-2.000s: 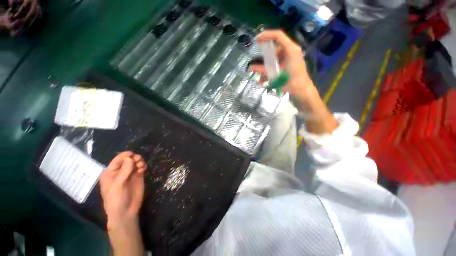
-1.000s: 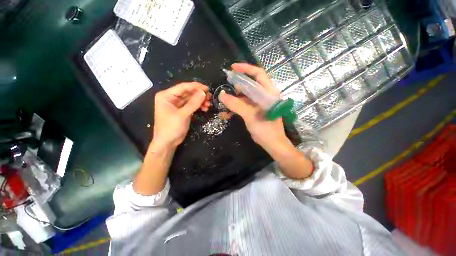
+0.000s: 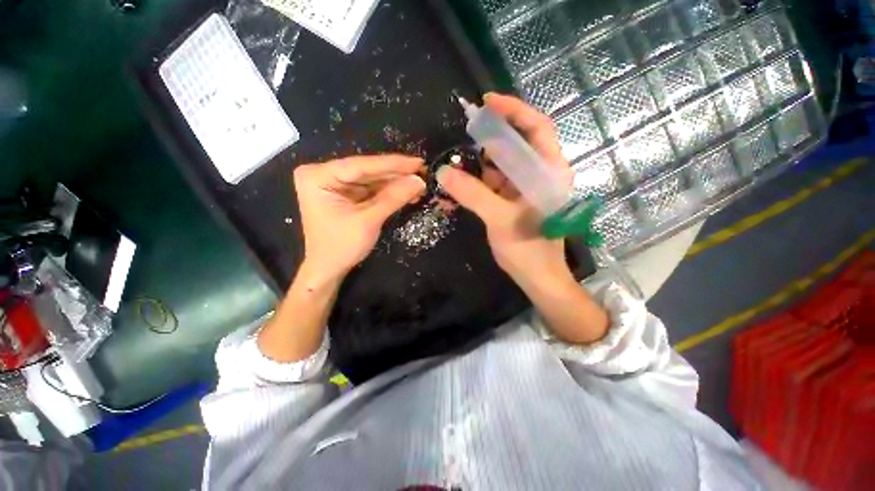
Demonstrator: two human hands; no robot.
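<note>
My right hand holds a small round black unit between thumb and fingers, above the black tray. The same hand also holds a clear dispensing syringe with a green cap, its fine tip pointing up and left. My left hand has thumb and forefinger together at the left edge of the unit; whether they pinch a tiny part cannot be seen. A silvery heap of tiny parts lies on the tray just below the fingertips, with specks scattered above it.
Two white cards and a crinkled clear bag lie at the tray's upper left. A clear blister tray is at the right. Red perforated trays stand lower right. Plastic bags and a white-edged dark object lie at the left.
Since two seconds ago, my right hand has come from the blister tray to the black tray, where both hands met at a black unit. In the last second, the syringe shifted slightly right.
</note>
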